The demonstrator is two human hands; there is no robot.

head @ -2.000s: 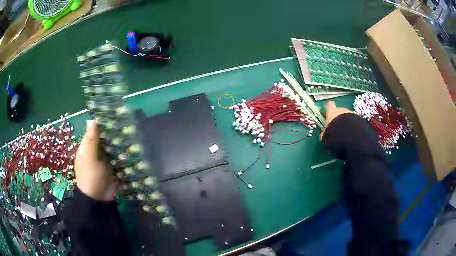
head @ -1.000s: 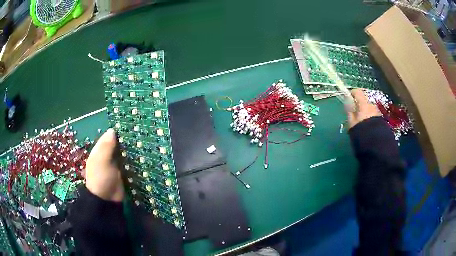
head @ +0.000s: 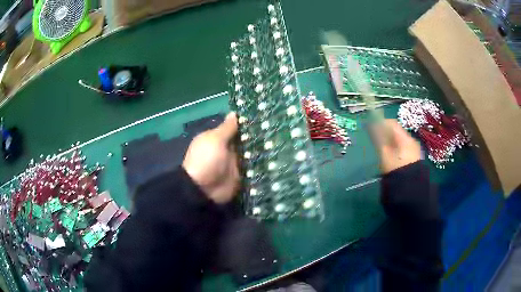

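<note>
My left hand point(head: 214, 159) holds a long green PCB panel point(head: 268, 120) by its left edge. The panel has three rows of pale components and is raised over the bench, blurred by motion. My right hand point(head: 400, 147) holds pale thin edge rails point(head: 361, 82), pointing up and left and strongly blurred. A red wire bundle point(head: 324, 122) with white plugs is partly hidden behind the panel. The black plates point(head: 149, 158) lie behind my left hand and sleeve, mostly covered.
A heap of wired boards point(head: 63, 199) is at left. A panel stack point(head: 383, 74), second wire bundle point(head: 435, 130) and cardboard box point(head: 468, 85) are at right. A thin pale stick point(head: 363, 184) lies on the mat. Black round units point(head: 123, 81) sit on the conveyor; a green fan point(head: 60, 18) is beyond.
My left hand has carried the panel right, from over the black plates to in front of the wire bundle. My right hand has picked up the pale rails and now holds them slightly lower and left.
</note>
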